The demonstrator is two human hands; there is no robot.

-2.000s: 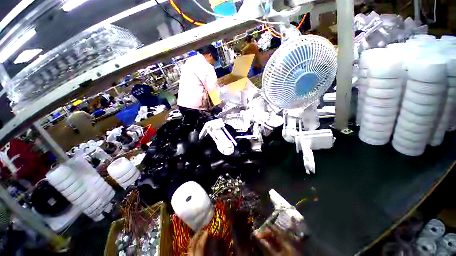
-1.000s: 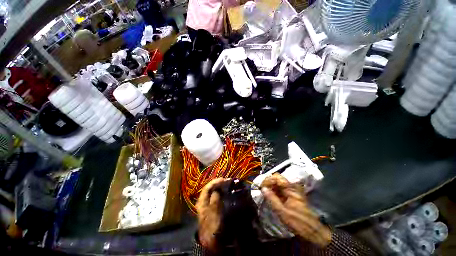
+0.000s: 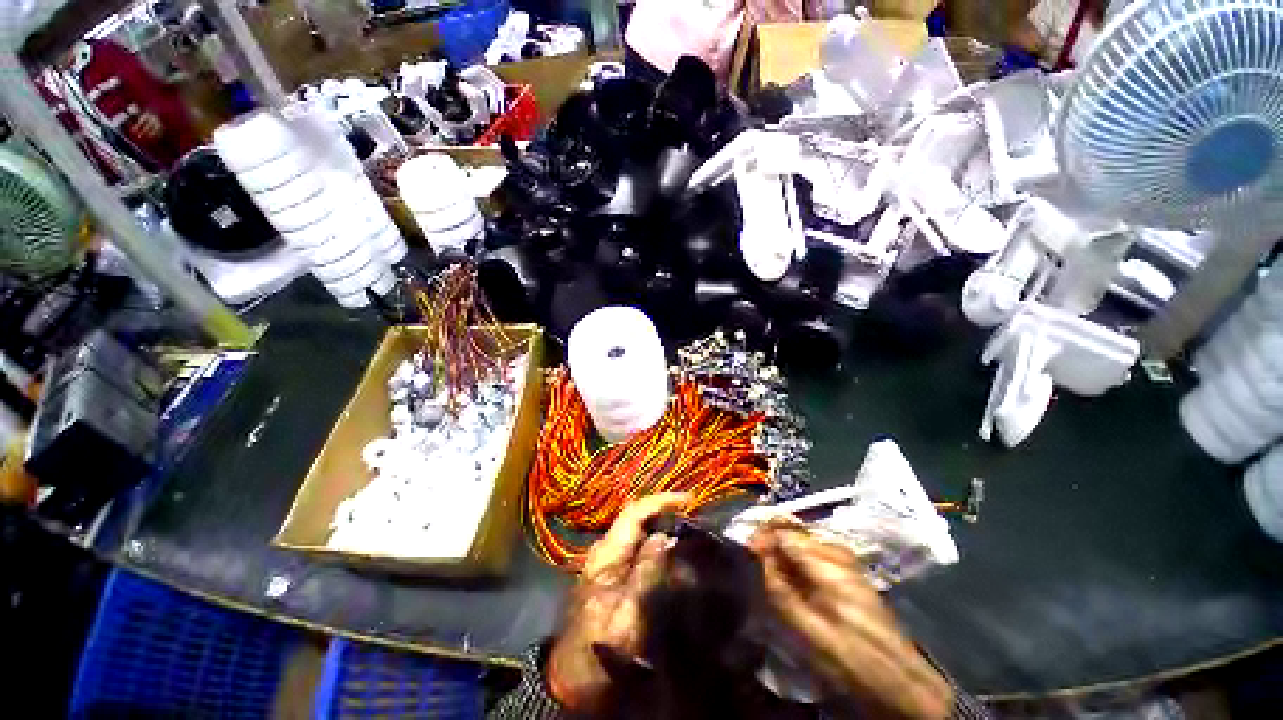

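Note:
My left hand (image 3: 615, 612) is curled around a dark, blurred piece, likely a black cup housing (image 3: 697, 598), near the bench's front edge. My right hand (image 3: 844, 612) is at the right side of the same piece; its fingers are blurred and their grip is hard to see. A white bracket housing (image 3: 886, 509) lies just beyond my right hand, with a short wired end (image 3: 971, 499) sticking out at its right. Orange-red wire leads (image 3: 633, 471) lie behind my hands, with a stack of white round covers (image 3: 619, 373) on them.
A parts carton (image 3: 521, 464) of small white wired parts stands left of the leads. Black cups (image 3: 633, 211) are heaped behind, with white brackets (image 3: 915, 169) to their right. A desk fan (image 3: 1224, 148) stands at the right. Blue crates (image 3: 183, 654) are below the bench.
The view has tilted down and turned left. My hands have come up from the lower edge and closed in around the black piece; my right hand has moved closer to it.

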